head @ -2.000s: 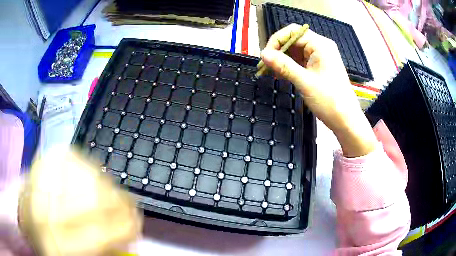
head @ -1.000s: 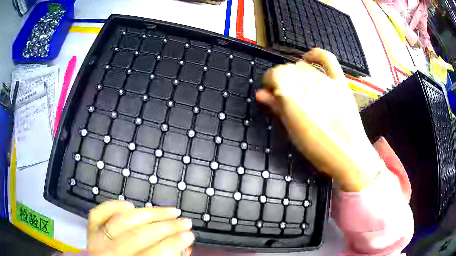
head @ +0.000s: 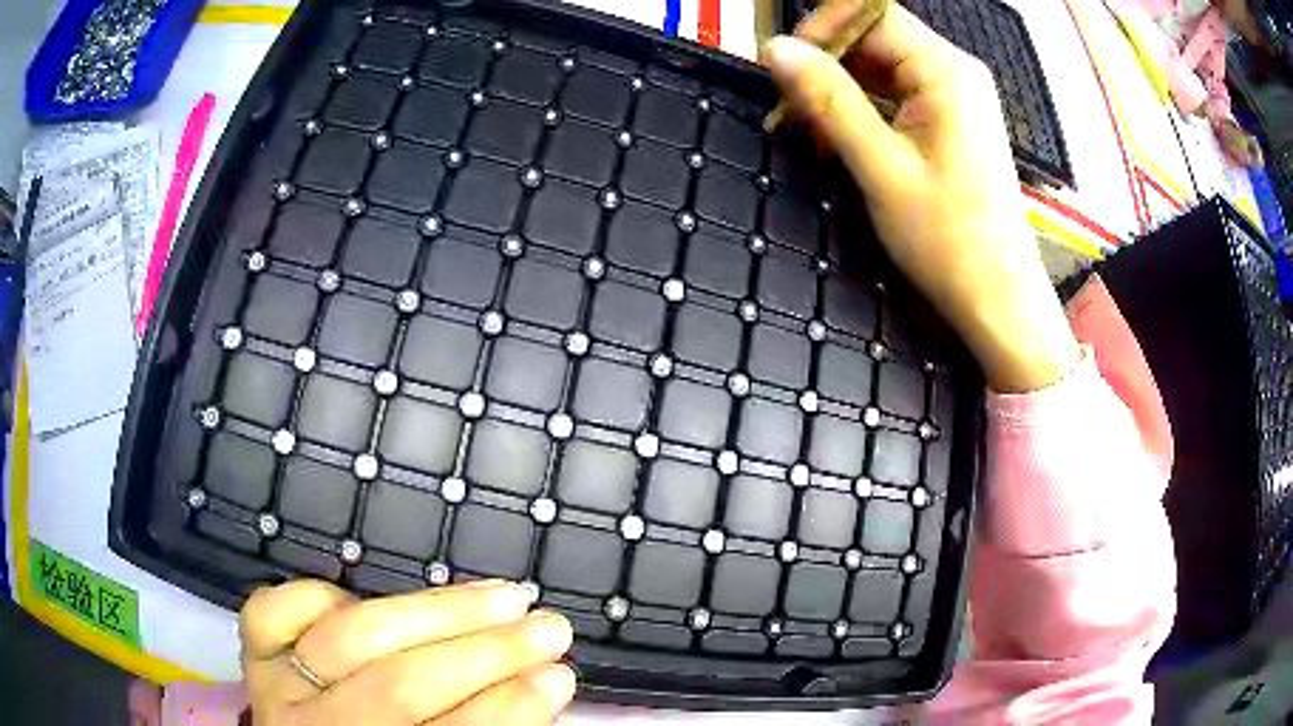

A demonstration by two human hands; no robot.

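A black parts tray (head: 482, 440) fills the middle, its pads in a grid with small silvery metal parts (head: 562, 426) at the crossings. My left hand (head: 404, 655), with a ring, lies over the tray's near rim at lower left, fingers bent over the edge. My right hand (head: 922, 170) is over the tray's far right corner and pinches brass-coloured tweezers (head: 847, 24). The tweezers' tip is near the far rim; whether it touches a part cannot be told.
A blue bin (head: 107, 57) of shiny loose parts is at upper left. Papers (head: 78, 284) and a pink marker (head: 176, 213) lie left of the tray. Another black tray (head: 1014, 71) is behind my right hand. A black tray stack (head: 1184, 411) stands at right.
My right hand has moved up towards the far rim, showing the tweezers again. The tray appears higher and larger in view. My left hand, blurred two seconds ago, has stayed on the near rim since one second ago.
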